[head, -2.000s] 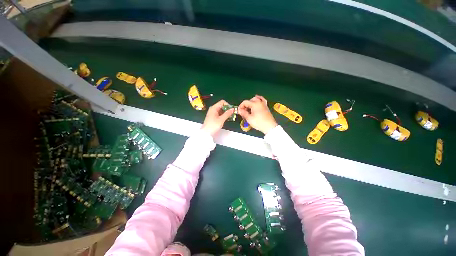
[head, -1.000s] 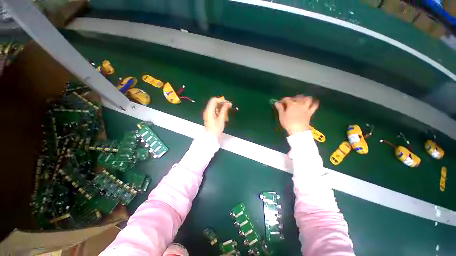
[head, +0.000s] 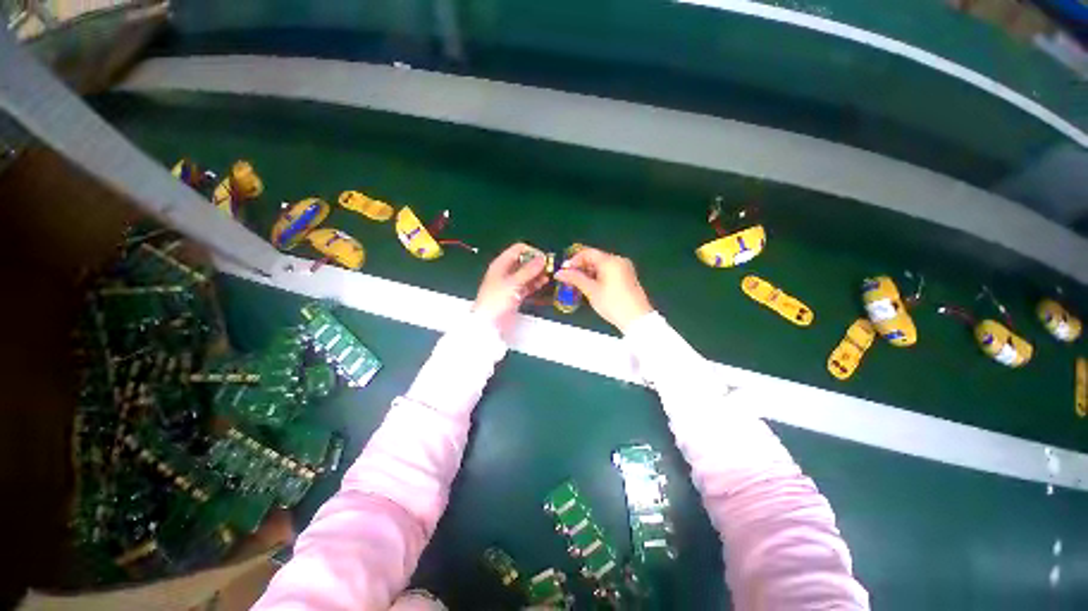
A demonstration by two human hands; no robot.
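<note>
My left hand (head: 514,277) and my right hand (head: 599,283) are close together over the belt, just behind the pale rail. Between their fingertips is a small circuit board, mostly hidden by the fingers. A yellow wired shell (head: 567,297) with a blue patch shows just below my right fingertips; the fingers partly cover it. I cannot tell whether it is held or lies on the belt. Another wired shell (head: 730,247) lies to the right with its wires pointing up. A plain yellow housing half (head: 778,301) lies below it.
More yellow shells lie along the belt on both sides, such as one at left (head: 418,233). A pale metal rail (head: 835,418) crosses in front. PCB panel strips (head: 646,501) lie on the bench. A cardboard box (head: 155,591) heaped with green panels is at left.
My hands were apart one second ago and are together again. A wired shell now lies to the right, above the plain half. The other belt parts appear shifted right compared with two seconds ago.
</note>
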